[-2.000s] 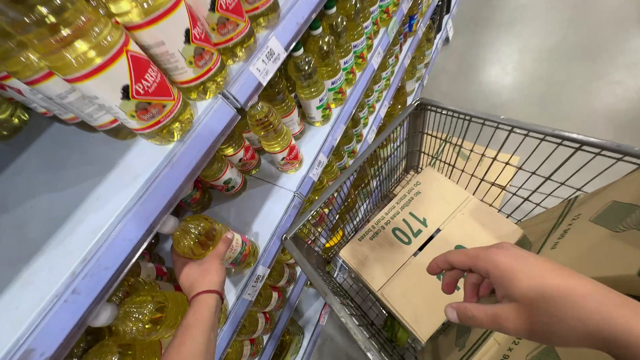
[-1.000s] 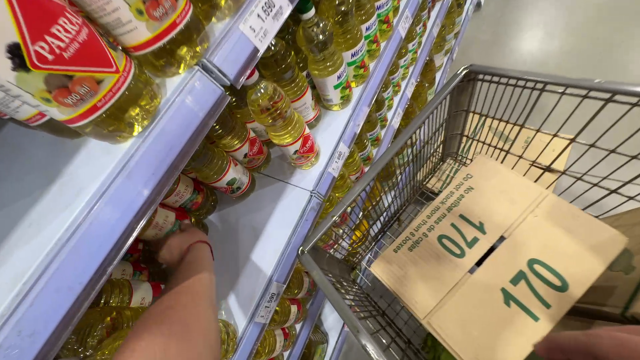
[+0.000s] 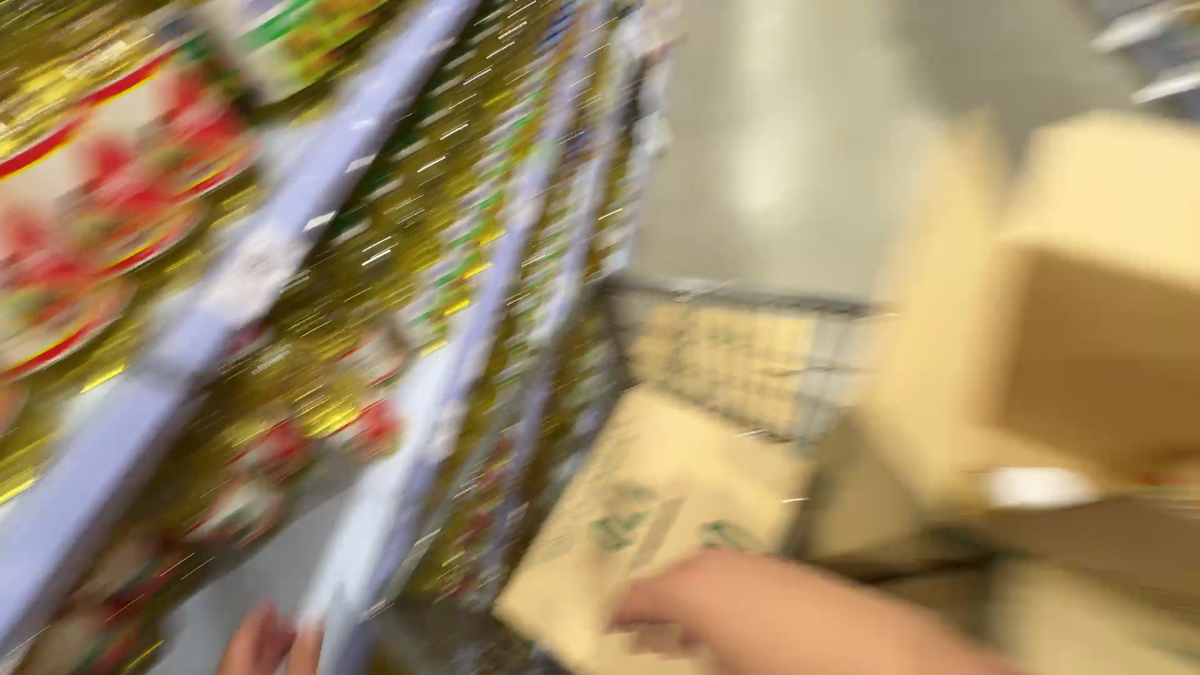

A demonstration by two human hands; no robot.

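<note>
The view is strongly blurred. My left hand point(image 3: 272, 645) shows only as fingertips at the bottom edge, beside the front edge of a store shelf point(image 3: 352, 553); whether it holds anything is not visible. My right hand point(image 3: 689, 600) is over the lower part of a closed cardboard box point(image 3: 698, 469) with green print, its fingers bent down; contact with the box cannot be told. Bottles of yellow oil with red and white labels point(image 3: 366, 422) stand on the shelf above my left hand.
A wire shopping cart point(image 3: 741, 300) holds the box and other cartons. An open cardboard box point(image 3: 1078, 347) is at the right. Shelves of oil bottles run along the left, with a grey floor point(image 3: 778, 141) beyond the cart.
My left hand has come out from among the shelf bottles to the bottom edge. An open cardboard box now shows at the right. The view has swung.
</note>
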